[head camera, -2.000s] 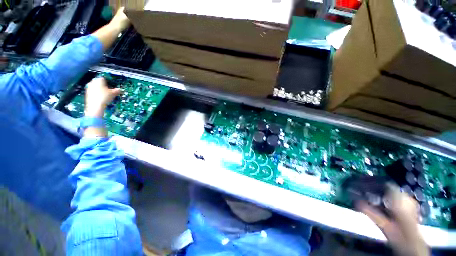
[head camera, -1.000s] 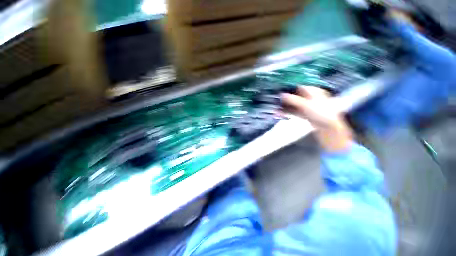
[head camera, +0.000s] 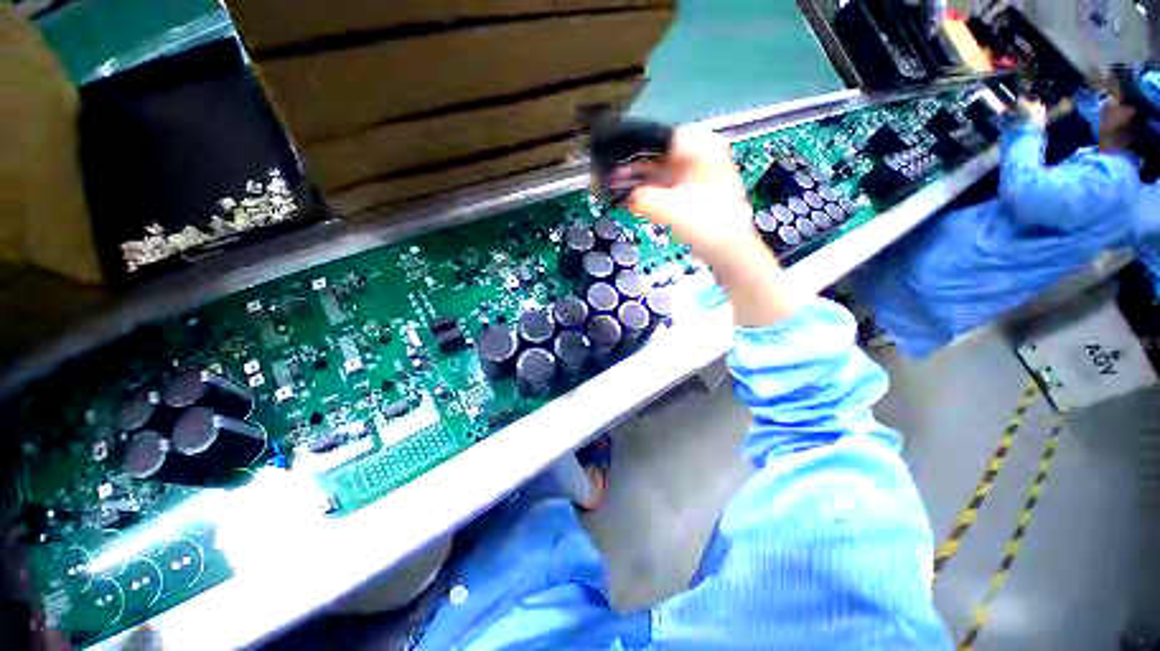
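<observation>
My right hand (head camera: 693, 191) is raised over the far side of the boards, slightly blurred. It is shut on dark capacitors (head camera: 626, 150); how many is unclear. Below it, a cluster of black capacitors (head camera: 570, 346) with grey tops stands on the green circuit board (head camera: 369, 274). Several more capacitors (head camera: 193, 430) stand at the board's left part, some seeming to lean. White printed circles (head camera: 143, 582) show at the near left corner, beside strong glare. My left hand is not in view; a small blurred shape at the bottom left edge is unclear.
The near metal rail (head camera: 445, 490) runs diagonally in front. Brown cartons (head camera: 445, 108) and a black bin (head camera: 191, 127) with small pale pieces stand behind the line. More boards with capacitors (head camera: 804, 210) continue right, where a person in blue (head camera: 1056, 191) works.
The view has swung right along the line and is sharper. My right hand, earlier low over the board near the near rail, is now raised near the far rail with dark capacitors.
</observation>
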